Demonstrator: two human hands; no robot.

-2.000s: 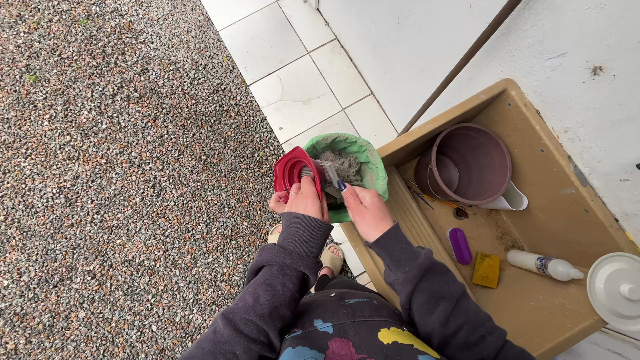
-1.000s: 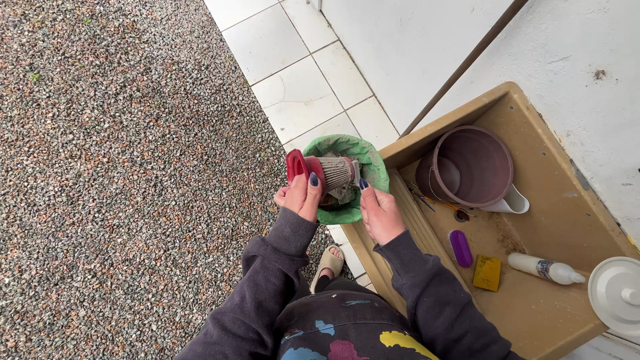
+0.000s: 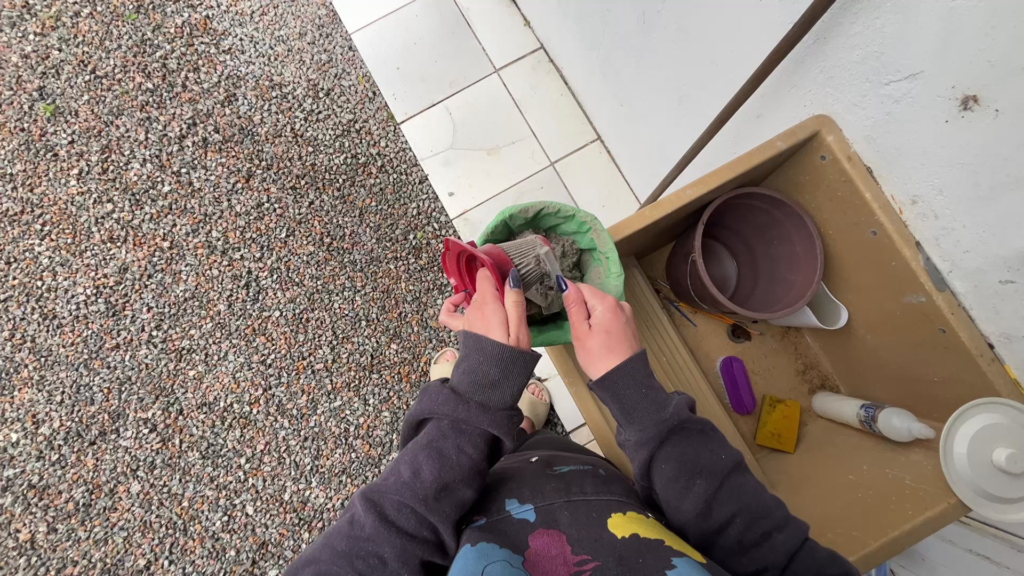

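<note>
My left hand (image 3: 492,310) grips a red plastic vacuum filter holder (image 3: 464,266), whose dusty pleated filter (image 3: 528,262) points to the right over a bin with a green bag liner (image 3: 604,252). Grey lint and dust (image 3: 566,254) lie inside the bin. A small, pale, translucent tool (image 3: 550,262) is pinched in my right hand (image 3: 598,324), its end against or close beside the pleats. The fingers partly hide both the holder and the tool's handle.
To the right, a tan utility sink (image 3: 896,488) holds a brown bucket (image 3: 748,252), a white scoop-like container (image 3: 820,310), a purple brush (image 3: 736,384), a yellow sponge (image 3: 777,423) and a white bottle (image 3: 868,415). A white lid (image 3: 988,456) rests at its edge.
Two seconds ago the red holder's open side faced up toward the camera; it has been turned so that the pleated filter shows. Both hands stay over the bin.
</note>
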